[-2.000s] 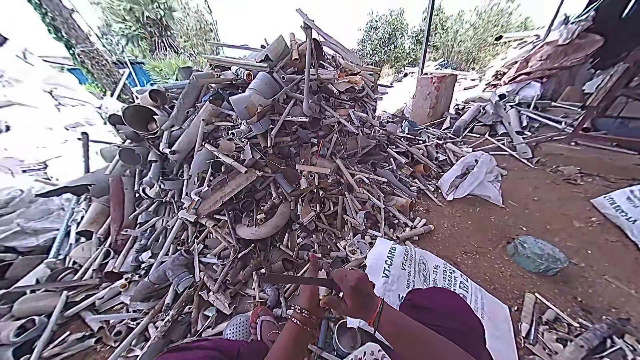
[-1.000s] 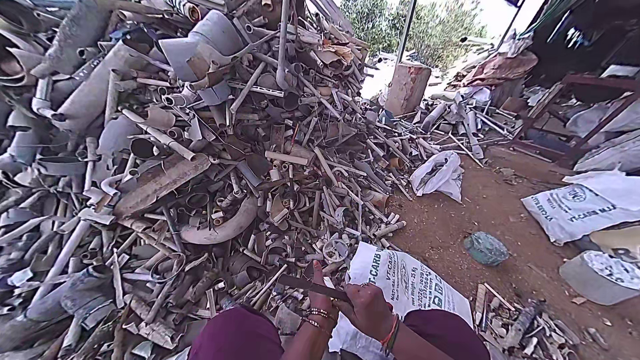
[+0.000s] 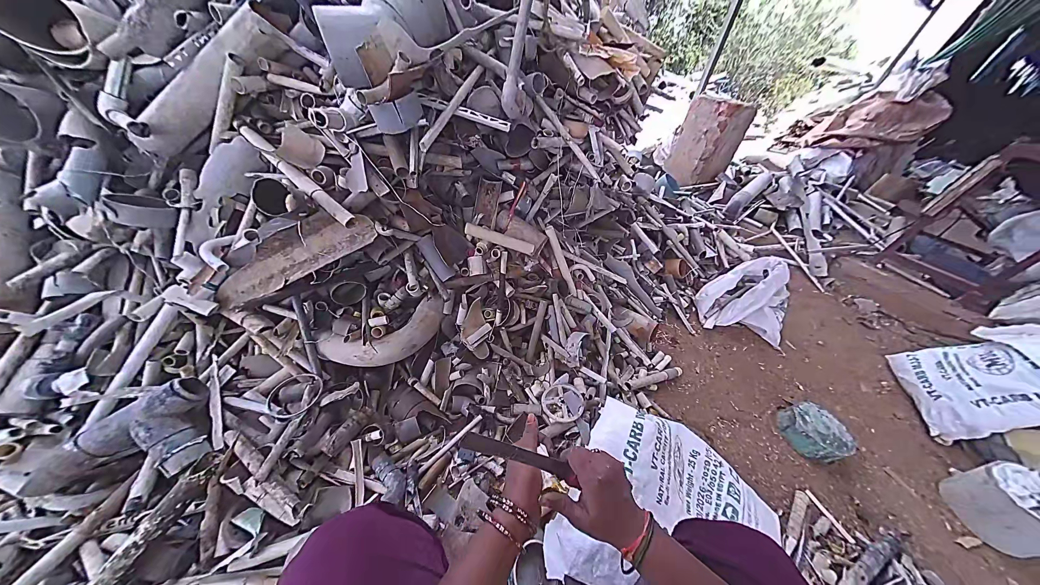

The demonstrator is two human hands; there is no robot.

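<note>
My right hand (image 3: 600, 496), a red and dark cord at its wrist, is closed on the handle end of a long dark flat metal blade (image 3: 513, 453) that points to the left. Just left of it, my left hand (image 3: 524, 471), with beaded bracelets at the wrist, is raised behind the blade; its fingers are partly hidden, and I cannot tell whether it holds something. Below and beside the hands lies a white printed sack (image 3: 691, 479). Scrap plastic pipes and fittings surround the hands, among them a small white wheel-shaped piece (image 3: 562, 403) just beyond.
A high heap of broken pipes (image 3: 325, 244) fills the left and middle. A white plastic bag (image 3: 746, 299), a greenish bundle (image 3: 816, 432) and another printed sack (image 3: 967, 382) lie on brown soil at the right. A thick stump-like block (image 3: 708, 140) stands behind. My knees flank the hands.
The view has tilted down and shifted. Both hands stay close together at the dark blade, which still points left.
</note>
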